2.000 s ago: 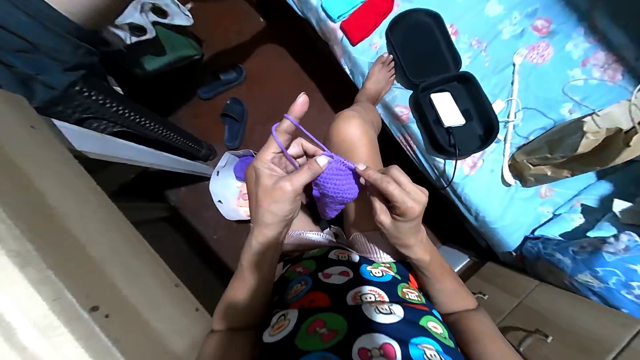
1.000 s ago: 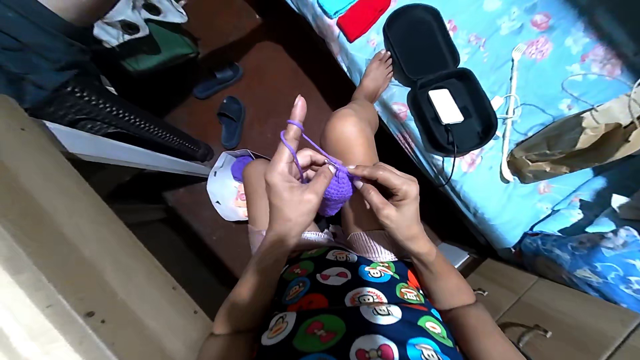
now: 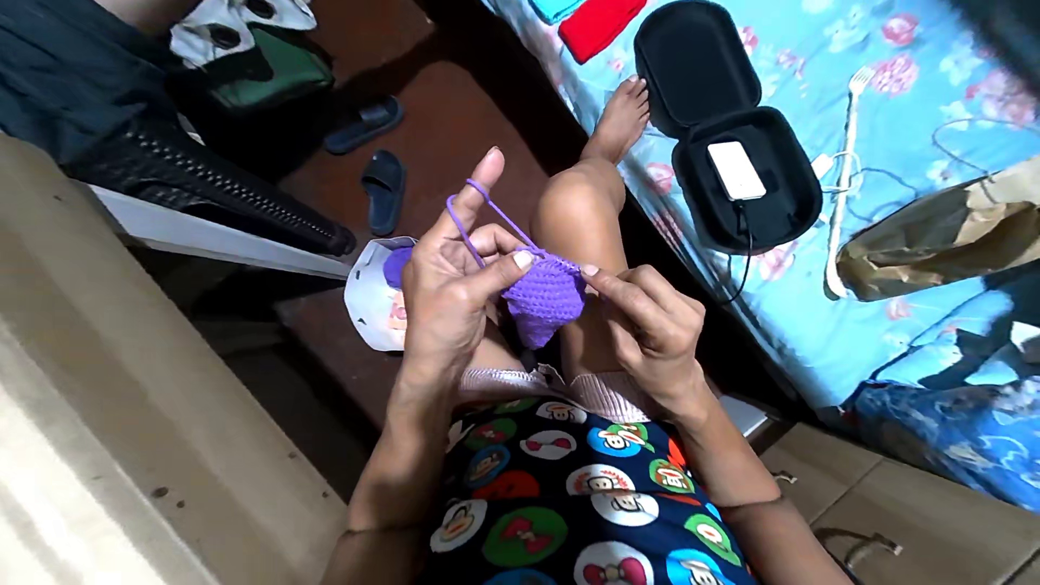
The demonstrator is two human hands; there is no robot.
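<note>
A small piece of purple crochet work (image 3: 546,299) hangs between my two hands above my lap. My left hand (image 3: 455,284) pinches its upper left edge between thumb and fingers, and purple yarn (image 3: 505,213) loops around the raised index finger. My right hand (image 3: 654,329) is closed at the work's upper right corner, with thumb and index fingertip together; the tool in it, if any, is mostly hidden by the fingers. To the left of my left hand, a white container (image 3: 370,301) holds a purple ball of yarn (image 3: 396,266), partly covered by that hand.
On the flowered bed sheet (image 3: 780,341) lie an open black case (image 3: 756,211) with a white device (image 3: 737,171) and cable, a long white back scratcher (image 3: 847,171), a brown paper bag (image 3: 910,252) and a red cloth (image 3: 597,28). Dark slippers (image 3: 383,191) rest on the floor. Wooden drawers (image 3: 894,496) stand lower right.
The crochet work shows more of its face now than one second ago, when the fingers covered more of it. Both hands have stayed at the work, and the yarn remains looped over my left index finger.
</note>
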